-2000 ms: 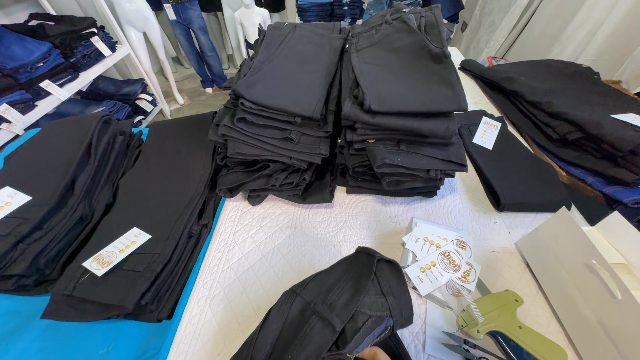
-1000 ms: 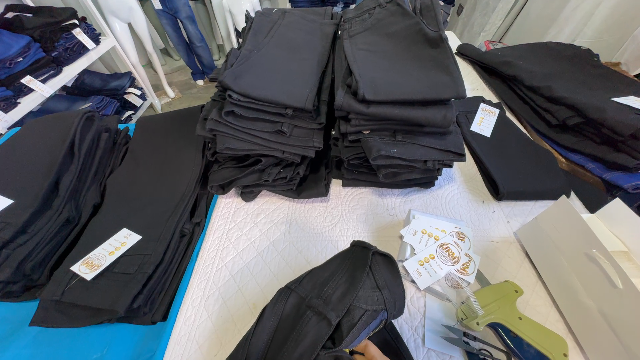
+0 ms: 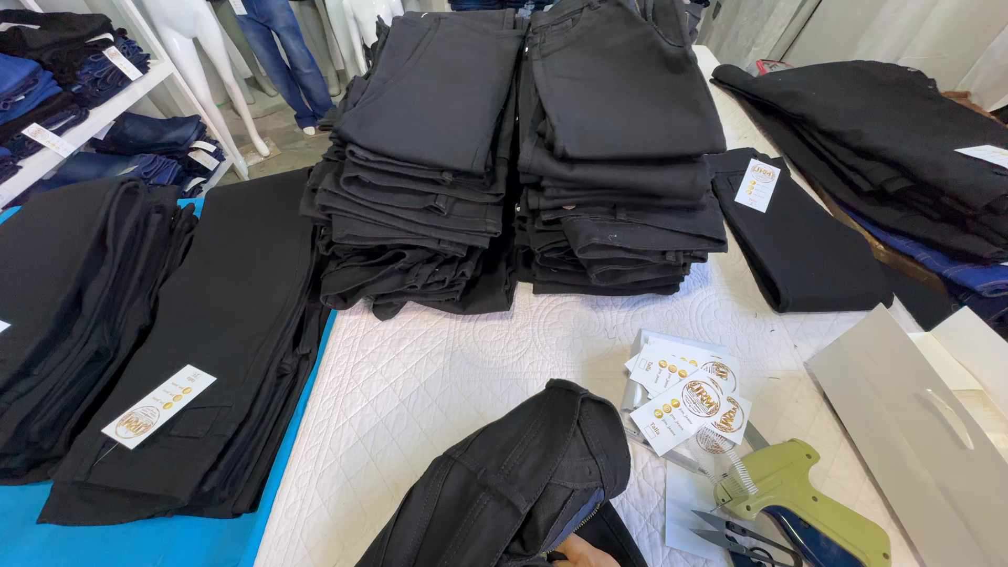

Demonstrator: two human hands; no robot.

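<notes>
A pair of black trousers (image 3: 504, 480) lies bunched at the bottom centre, its waistband raised and its zip fly showing. At the frame's bottom edge, part of one hand (image 3: 583, 551) touches the trousers near the zip; I cannot tell which hand it is, nor its grip. The other hand does not show. To the right of the trousers are several white hang tags (image 3: 681, 398) with gold print, in a loose pile. Below them lie a green tagging gun (image 3: 787, 488) with clear plastic fasteners and a pair of dark-bladed snips (image 3: 744, 537).
Two tall stacks of folded black trousers (image 3: 441, 102) stand at the back of the white quilted cloth (image 3: 394, 378). Tagged black trousers (image 3: 189, 339) lie on a blue cloth (image 3: 24, 524) at left. An open white box (image 3: 906, 409) and more tagged trousers (image 3: 803, 236) are at right.
</notes>
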